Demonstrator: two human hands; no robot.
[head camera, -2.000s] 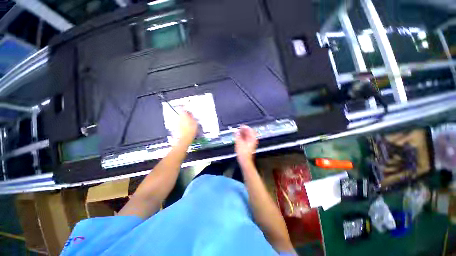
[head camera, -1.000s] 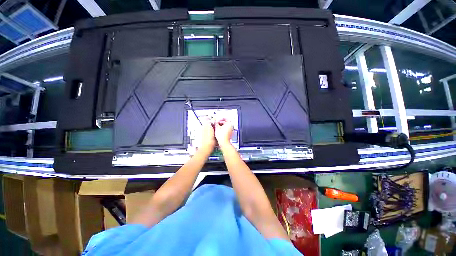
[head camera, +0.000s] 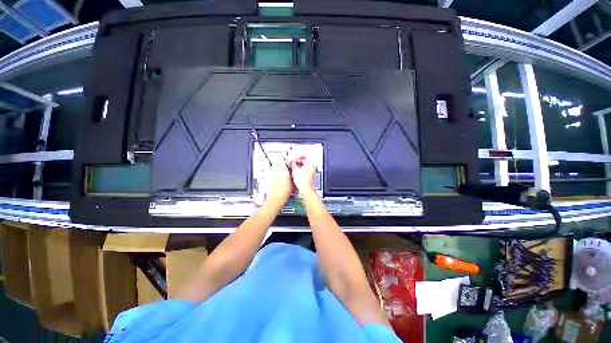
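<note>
The TV back panel (head camera: 201, 107), a black sheet with raised ribs, lies on the black carrier board (head camera: 348, 40). A bright white metal plate (head camera: 264, 151) sits at its lower middle, with a thin dark cable (head camera: 262, 147) running onto it. A silvery strip (head camera: 362, 206) runs along the near edge. My left hand (head camera: 279, 181) and my right hand (head camera: 303, 174) are close together over the white plate, fingertips nearly touching. Something small and reddish shows at the fingertips, too blurred to identify. Whether either hand grips anything is hidden.
Metal conveyor rails (head camera: 40, 213) run on both sides. A black screwdriver (head camera: 492, 193) with a cord is at the right. The green table (head camera: 439, 244) holds an orange screwdriver (head camera: 457, 263), paper (head camera: 439, 298), a cable tray and a fan (head camera: 591, 268). Cartons (head camera: 60, 281) stand at lower left.
My hands have come together over the white plate; two seconds ago they were apart, the right one at the silvery strip. The view has levelled. Little differs from one second ago.
</note>
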